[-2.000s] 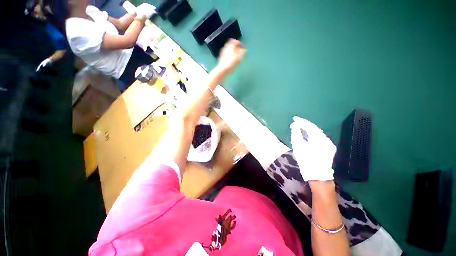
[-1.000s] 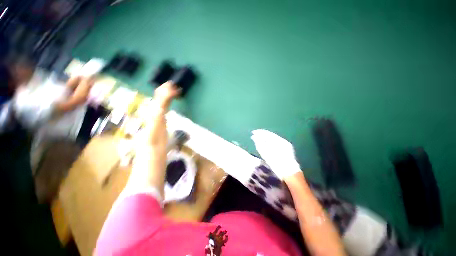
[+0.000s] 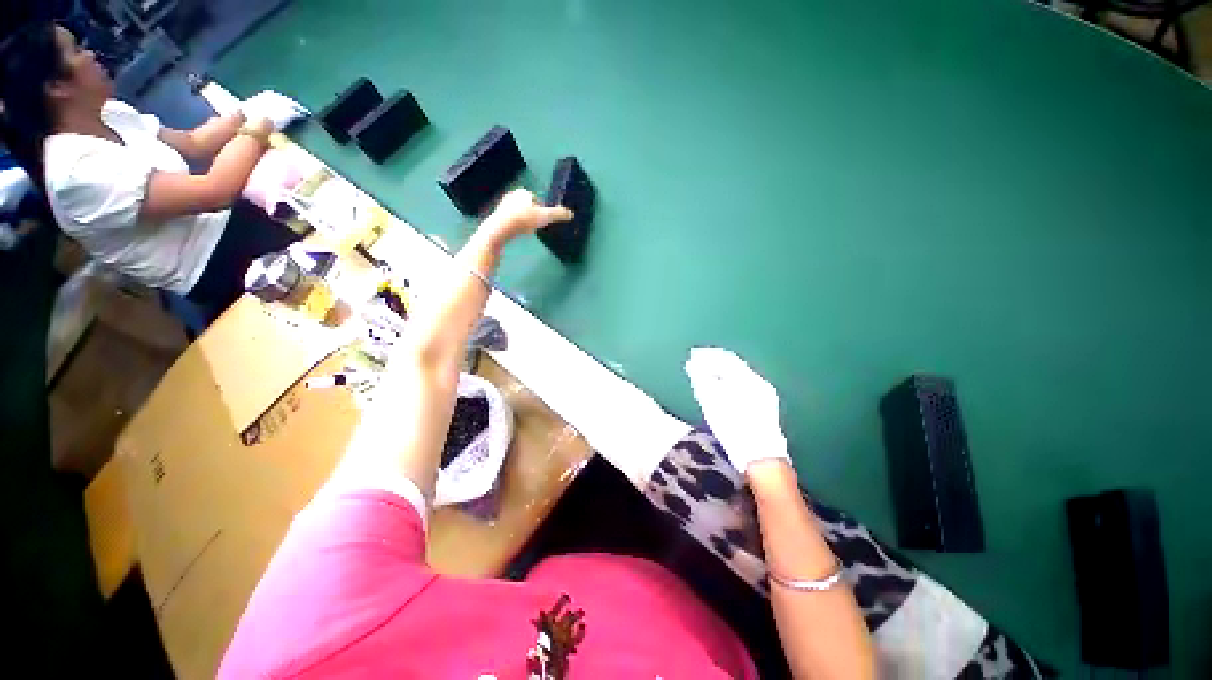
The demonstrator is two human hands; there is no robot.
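Note:
My bare left hand (image 3: 521, 217) reaches out over the green surface (image 3: 798, 173) and holds a black device housing (image 3: 570, 210) by its near side. The housing stands on its narrow side, slightly turned. My right hand (image 3: 739, 407) wears a white glove and rests above the green surface near its pale edge, fingers together. No object shows in it, but its palm side is hidden. Another black housing (image 3: 483, 170) stands just beyond my left hand. A vented black housing (image 3: 932, 464) stands to the right of my right hand.
Another housing (image 3: 1119, 578) stands at far right; two more (image 3: 388, 126) stand at upper left. A person in white sits at left, gloved hand at the edge. A brown carton (image 3: 200, 465) holds an open parts bag (image 3: 487, 458) and clutter. Leopard-print cloth (image 3: 691, 489) lies under my right forearm.
The view has shifted. My left hand now holds one housing, which has separated from the housing beside it and turned. My right hand stays near the pale edge.

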